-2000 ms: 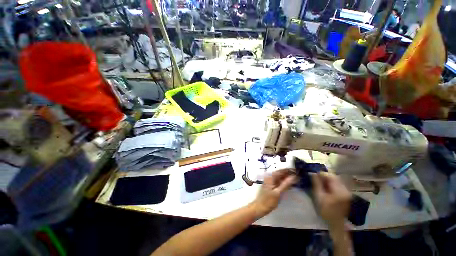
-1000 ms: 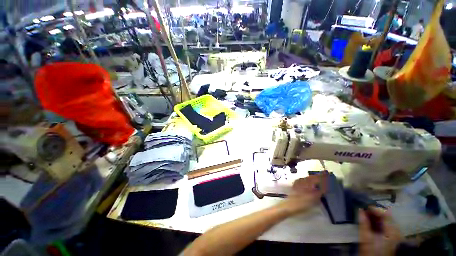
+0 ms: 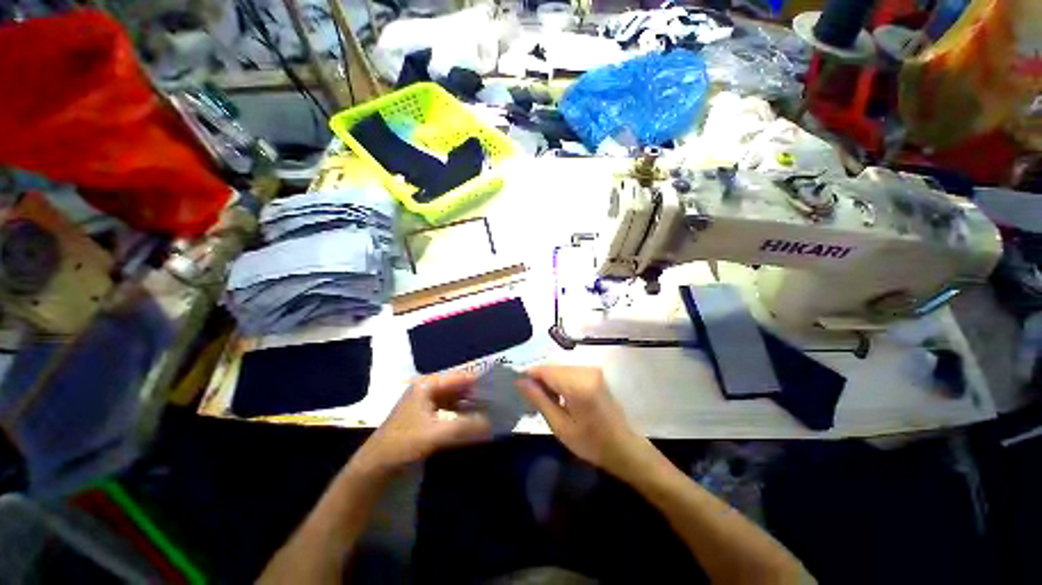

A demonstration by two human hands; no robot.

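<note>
My left hand (image 3: 425, 425) and my right hand (image 3: 577, 409) hold a small grey cloth piece (image 3: 499, 400) between them at the table's front edge. Right behind it, a dark cut piece (image 3: 471, 335) lies on the white sewing template, whose front part is partly hidden by my hands. Another dark piece (image 3: 303, 377) lies flat to the left. A grey piece with dark edges (image 3: 736, 341) lies across a dark piece (image 3: 809, 385) right of the needle area of the sewing machine (image 3: 800, 242).
A grey-blue stack of cut pieces (image 3: 314, 269) stands at the left. A brown guide strip (image 3: 459, 290) lies behind the template. A yellow-green basket (image 3: 440, 203) with dark cloth and a blue plastic bag (image 3: 635, 99) are farther back. A red-orange bag (image 3: 103, 109) is far left.
Both hands have moved left from beside the machine to in front of the template, now with a grey piece. The overlapped pieces lie released right of the needle. The view has tilted down.
</note>
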